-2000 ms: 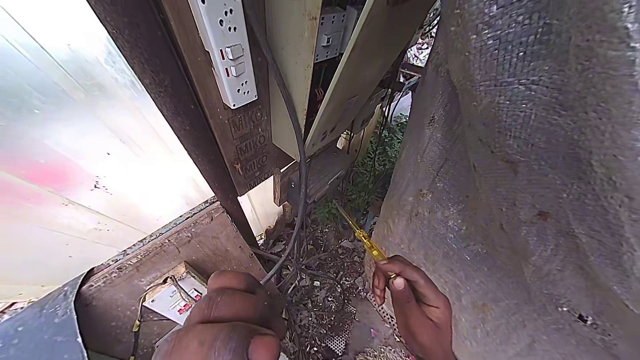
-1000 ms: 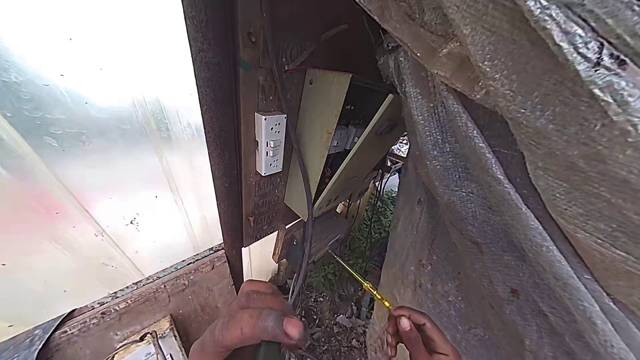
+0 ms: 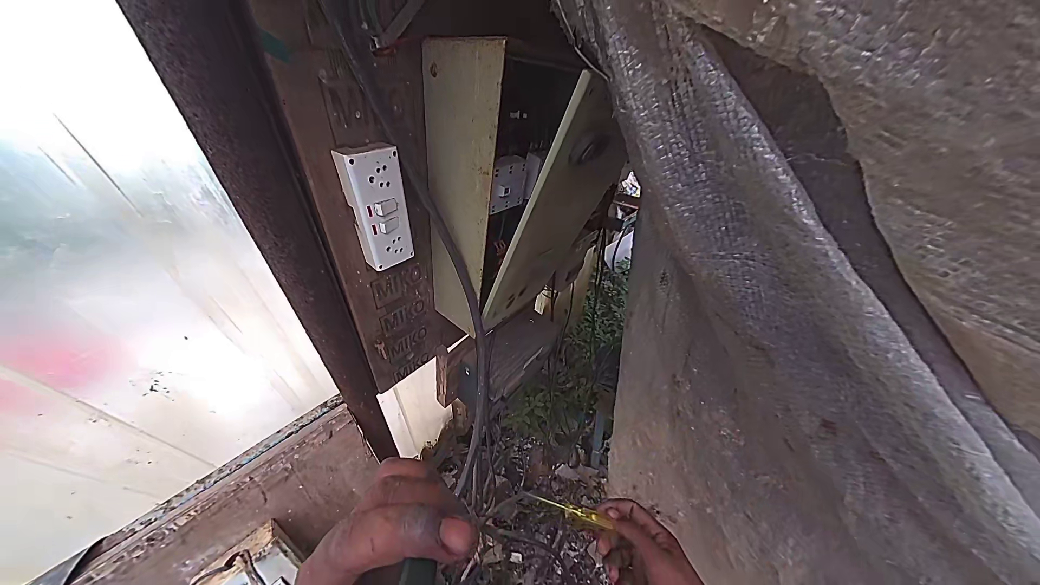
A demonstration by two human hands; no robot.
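My right hand [image 3: 642, 540], low in the head view, holds a thin screwdriver [image 3: 573, 512] by its yellow see-through handle, the tip pointing left towards a bundle of dark cables [image 3: 481, 422]. My left hand [image 3: 398, 516] is closed around a dark green thing [image 3: 418, 571], perhaps a tool handle, mostly hidden by the fingers. Ahead, a white socket and switch unit [image 3: 378, 207] is fixed to a brown board. Beside it hangs a beige metal electrical box [image 3: 463, 162], its door [image 3: 552, 203] ajar, with a white switch or breaker [image 3: 507, 185] inside.
A grey tarpaulin [image 3: 731, 325] hangs along the right side. A dark post [image 3: 244, 162] and pale translucent sheeting [image 3: 122, 309] stand at the left. Plants [image 3: 597, 341] and littered ground lie below the box. Another electrical fitting [image 3: 264, 565] sits at the bottom left.
The view has shifted a lot. The screwdriver's tip, which pointed up and left before, now points more nearly level to the left, close to the cables.
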